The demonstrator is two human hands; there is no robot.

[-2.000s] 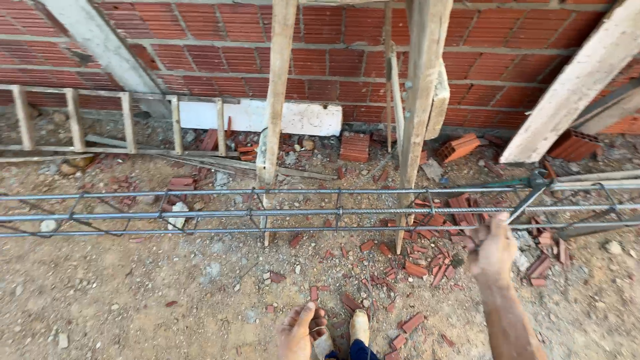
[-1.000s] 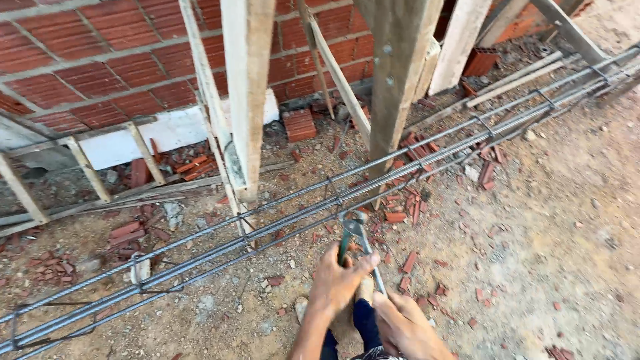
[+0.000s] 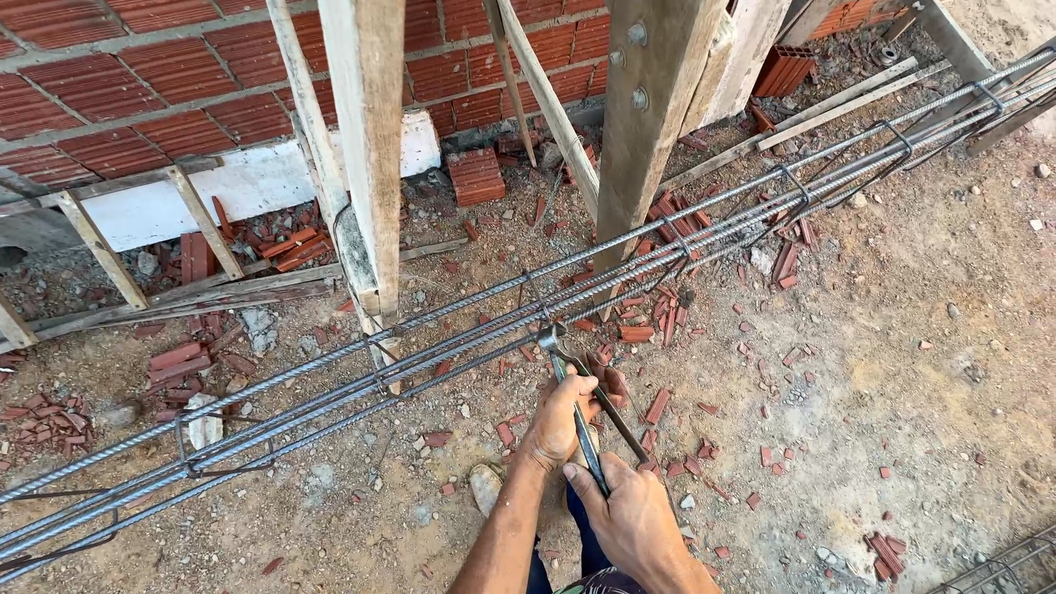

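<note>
A long rebar cage (image 3: 462,357) of ribbed steel bars and wire stirrups crosses the view diagonally, from lower left to upper right. End-cutting pincers (image 3: 587,429) reach up to its lower bars, their jaws at a stirrup near the middle. My left hand (image 3: 563,417) is closed around the pincers' upper handles, close below the head, with some fingers behind them. Lower down, my right hand (image 3: 631,516) grips the end of the left handle. The other handle's end sticks out between the two hands. Whether the jaws hold tie wire is too small to tell.
Wooden posts (image 3: 367,148) and a thick bolted timber (image 3: 652,124) rise beyond the cage, before a red hollow-brick wall (image 3: 165,91). A wooden ladder (image 3: 107,247) lies at left. Broken brick (image 3: 635,333) litters the dirt. Another cage (image 3: 1011,569) shows at lower right.
My hands were apart two seconds ago, the right one near the pincers on the cage. Both came together on the pincers, whose jaws are now at the bars. The view has turned.
</note>
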